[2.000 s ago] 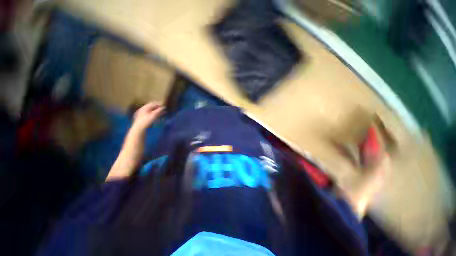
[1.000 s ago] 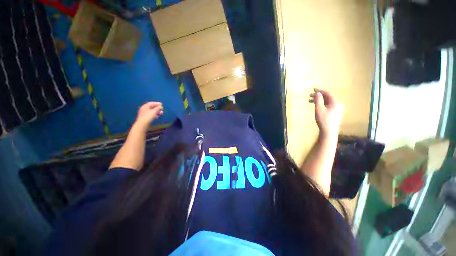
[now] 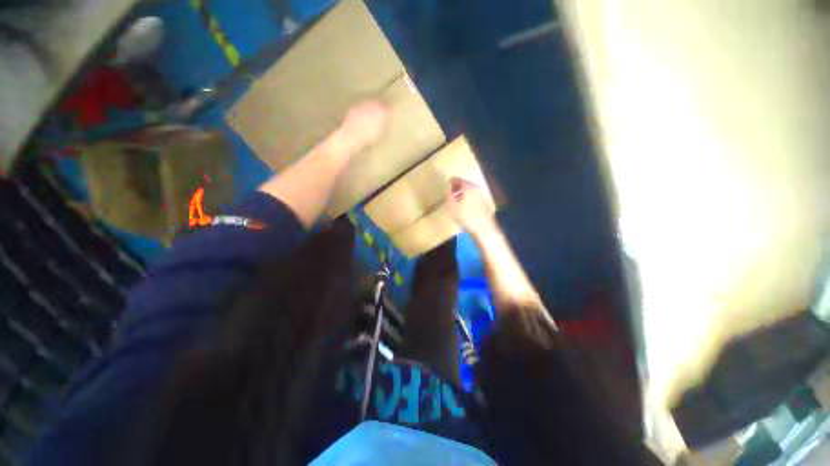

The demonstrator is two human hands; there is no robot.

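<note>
A large closed brown carton (image 3: 300,100) stands on the blue floor in front of me. A smaller brown carton (image 3: 414,205) lies against its near right side. My left hand (image 3: 366,123) is over the top of the large carton, blurred; whether it touches is unclear. My right hand (image 3: 466,198) is over the right part of the smaller carton, with its fingers bent. I cannot tell whether either hand holds anything.
An open brown carton (image 3: 132,182) stands at the left, near dark stacked housings (image 3: 55,291) and a red object (image 3: 98,96). The bright bench (image 3: 719,164) runs along the right, with a dark housing (image 3: 746,378) near its lower end. Yellow-black tape (image 3: 217,35) marks the floor.
I have turned and bent toward the cartons on the floor. Both hands have moved forward over them, my right hand away from the bench. The bench now shows farther right.
</note>
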